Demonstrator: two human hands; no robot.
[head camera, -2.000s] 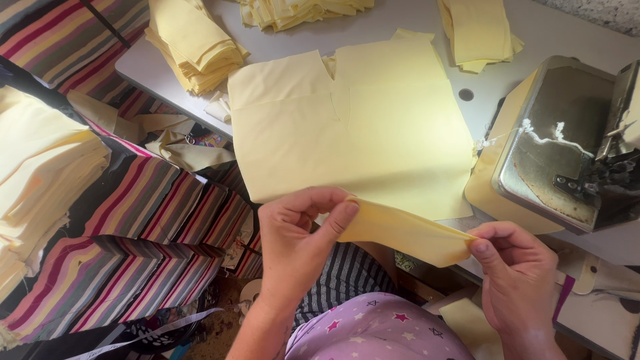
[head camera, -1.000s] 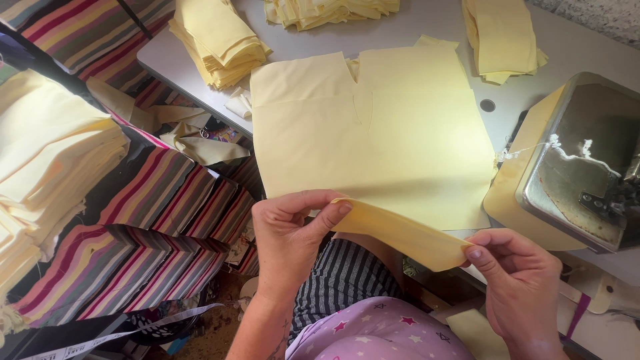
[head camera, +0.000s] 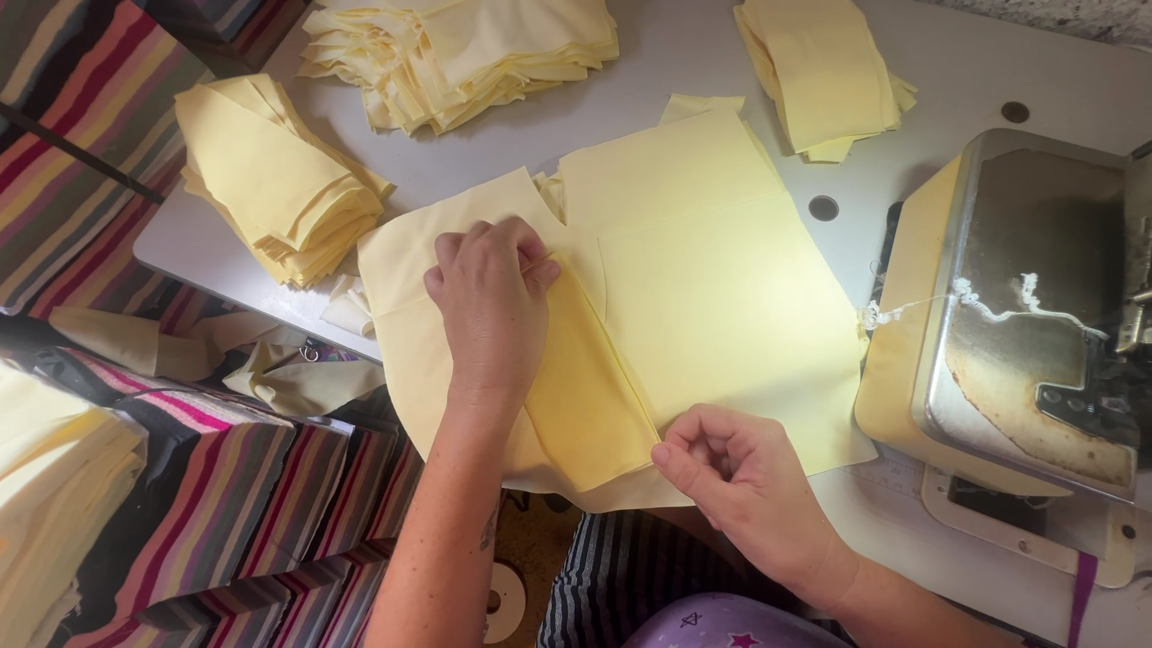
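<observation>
A folded yellow fabric strip (head camera: 589, 396) lies slantwise over larger pale yellow fabric panels (head camera: 711, 297) on the grey table. My left hand (head camera: 493, 301) pinches the strip's upper end between thumb and fingers. At its lower right corner, my right hand (head camera: 742, 477) holds the edge with thumb and forefinger. The large panels have a notch at the top, to the right of my left hand, and their near edge hangs toward my lap.
An overlock sewing machine (head camera: 999, 315) with white thread chain stands at the right. Stacks of cut yellow fabric lie at the table's left (head camera: 279, 180), back (head camera: 468, 54) and back right (head camera: 828, 72). Striped fabric (head camera: 207, 495) and a pale fabric pile (head camera: 63, 468) are at the left.
The strip, held up by both hands near the panels' front edge before, now lies on the panels. My left hand has moved up and away from me, turning the strip to a steeper slant.
</observation>
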